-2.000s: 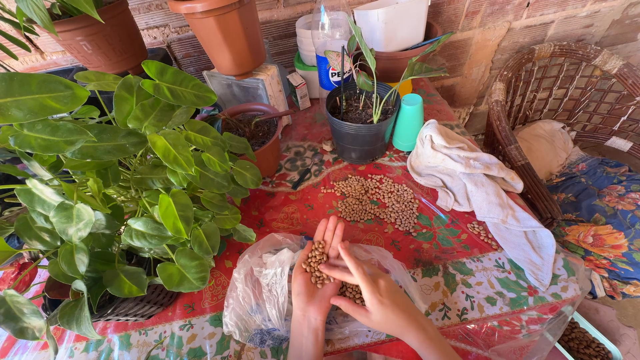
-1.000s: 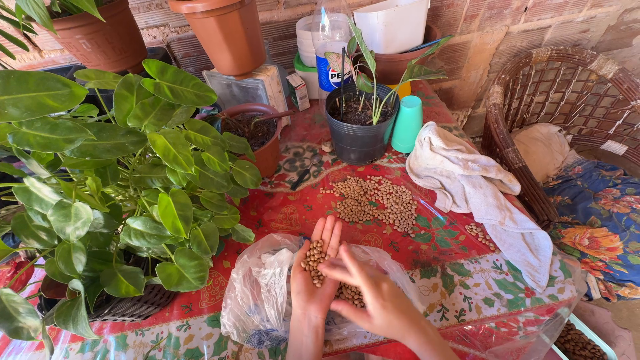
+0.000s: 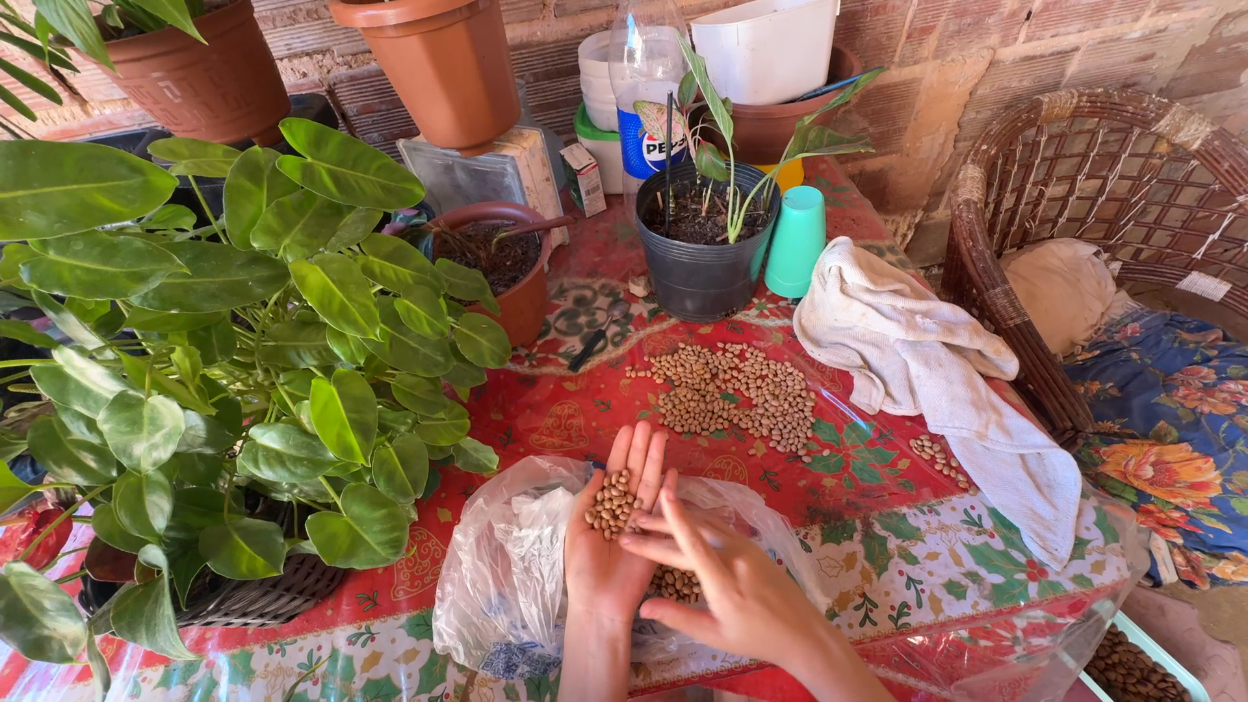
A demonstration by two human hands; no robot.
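Note:
My left hand (image 3: 616, 546) is palm up with a small heap of brown beans (image 3: 611, 504) resting in it. Over its right edge hovers my right hand (image 3: 717, 570), its fingers spread near the heap; whether they touch a bean is not clear. Both are above a clear plastic bag (image 3: 507, 556), with more beans (image 3: 675, 583) visible in it, partly hidden by my right hand. Farther back on the red patterned tablecloth (image 3: 546, 419) lies a loose spread of beans (image 3: 726, 395). A smaller group of beans (image 3: 941, 460) lies beside a white cloth (image 3: 916, 341).
A large leafy plant (image 3: 322, 419) fills the left side. Behind stand a black pot (image 3: 697, 263) with a plant, a turquoise cup (image 3: 797, 244) and a plastic bottle (image 3: 648, 117). A wicker chair (image 3: 975, 263) is at right, above a tray of dark beans (image 3: 1136, 668) at lower right.

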